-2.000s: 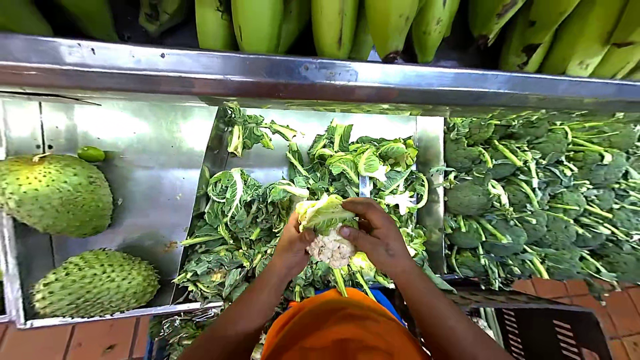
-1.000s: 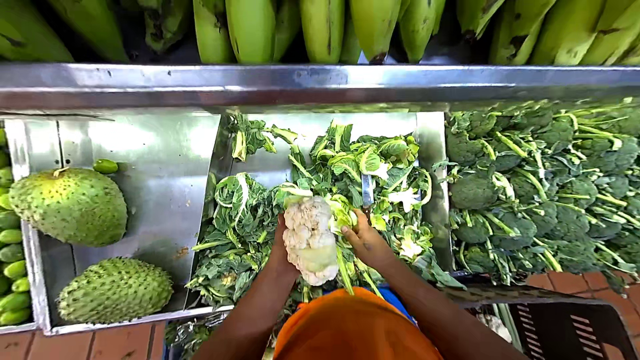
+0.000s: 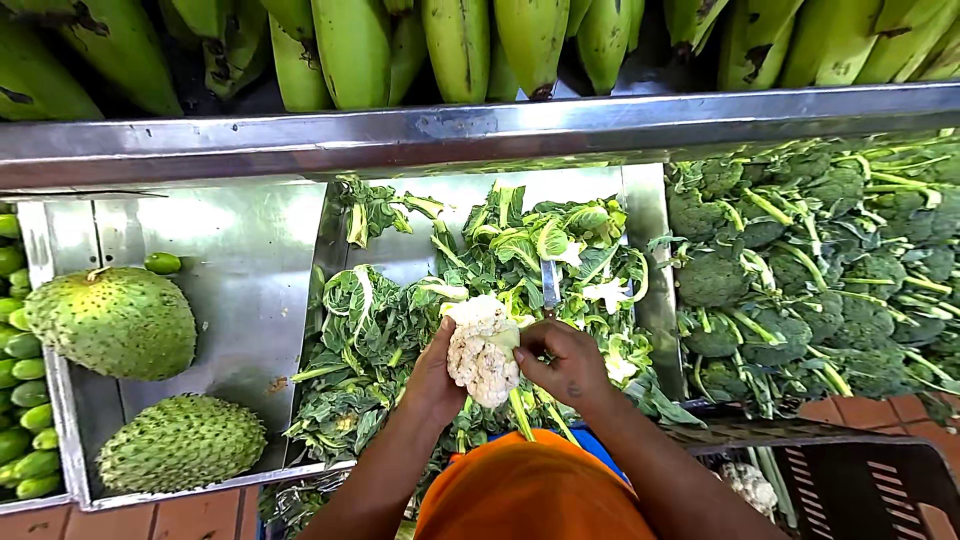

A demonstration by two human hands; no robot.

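A cauliflower head (image 3: 482, 352), whitish with brownish specks, rests in my left hand (image 3: 435, 379), whose fingers wrap its left side. My right hand (image 3: 562, 364) is at its right edge, thumb and fingers pinched against a pale green leaf (image 3: 507, 337) there. A knife blade (image 3: 550, 283) points up just above my right hand; its handle is hidden, and whether that hand holds it I cannot tell. Around and beyond both hands lie cauliflower leaves (image 3: 375, 315) in a metal bin.
Left stand two soursops (image 3: 112, 322) in a metal tray (image 3: 225, 247), with small green fruits (image 3: 30, 375) beyond. Broccoli (image 3: 787, 300) fills the right. A metal ledge (image 3: 480, 131) crosses ahead below green plantains or bananas (image 3: 457, 45). A black crate (image 3: 862, 487) stands lower right.
The large green leaf over the cauliflower two seconds ago no longer covers it. The cauliflower has been turned in my hands, and my right hand has come round to its right side.
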